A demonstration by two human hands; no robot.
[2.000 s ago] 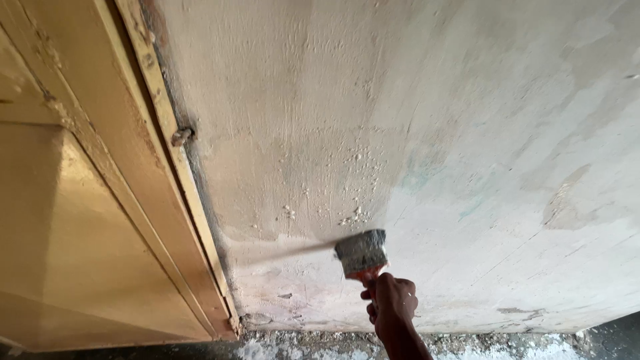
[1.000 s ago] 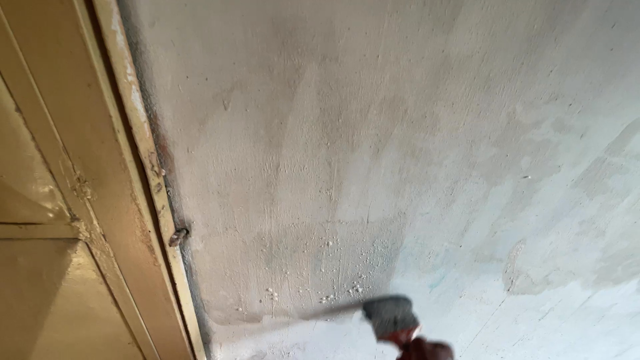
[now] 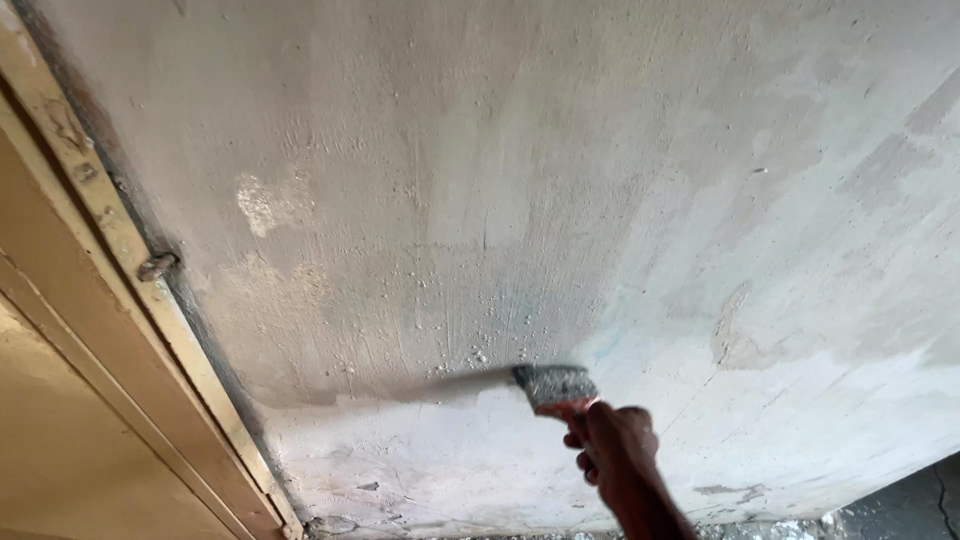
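Observation:
A single hand shows at the lower right of centre, and I take it for my right hand (image 3: 616, 444). Its fingers are closed around the red handle of a wide paintbrush (image 3: 559, 388), whose bristles are grey and flecked with white. The bristle end is at the plastered wall (image 3: 480, 285), along the lower edge of a darker, damp-looking area with small white lumps and vertical streaks. Below that edge the wall is paler. The brush throws a shadow to the left. My left hand is out of view.
A yellow-painted door frame (image 3: 176, 345) runs down the left, with a small rusty metal catch (image 3: 157, 266) on its edge. White debris (image 3: 795, 529) lies along the wall's foot. Dark floor (image 3: 911, 502) shows at the lower right.
The brush has stayed in my right hand, near the lower edge of the darker area in all frames. The view has shifted somewhat between frames.

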